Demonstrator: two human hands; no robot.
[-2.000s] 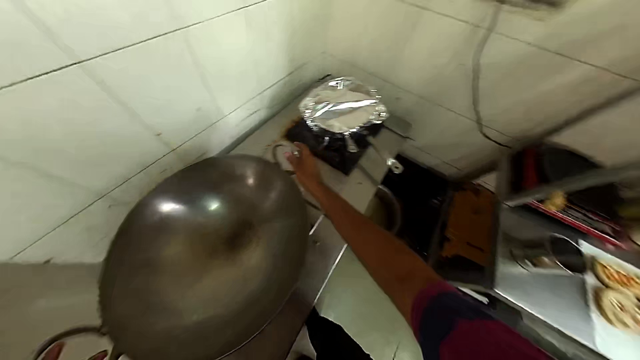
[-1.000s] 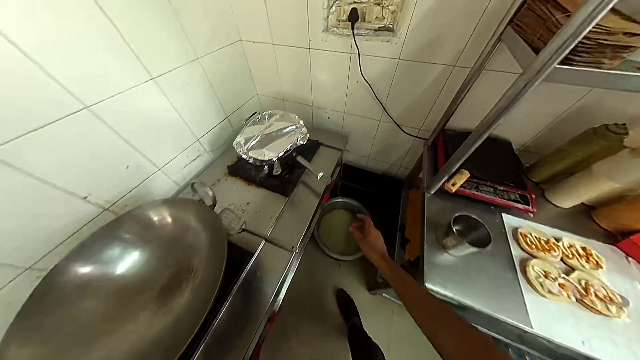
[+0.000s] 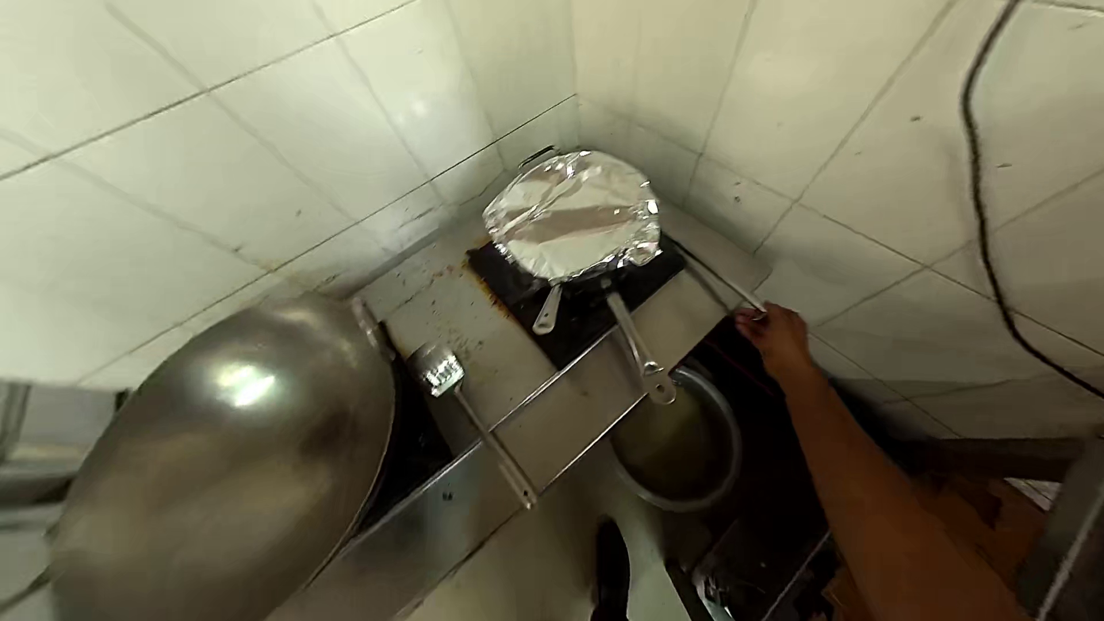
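My right hand (image 3: 776,338) grips the end of a thin metal handle (image 3: 720,280), which lies along the stove's right end beside the foil-covered pan (image 3: 573,216). What the handle belongs to is hidden. A long pan handle and a shorter utensil handle stick out from beneath the foil. My left hand is out of view. A large steel wok (image 3: 233,457) stands tilted on the left burner. Between wok and pan, a metal spatula (image 3: 437,371) lies across the stove top (image 3: 496,388), its handle over the front edge.
A metal pot (image 3: 677,440) holding cloudy liquid stands low in front of the stove. Tiled walls (image 3: 362,129) meet behind the foil-covered pan. A black cable (image 3: 979,190) hangs at the right. A dark shoe (image 3: 612,565) shows at the bottom.
My right hand was at the wok's ring handle, then over the pot of liquid, and is now at the thin handle. My left hand, at the wok's left handle two seconds ago, is out of view.
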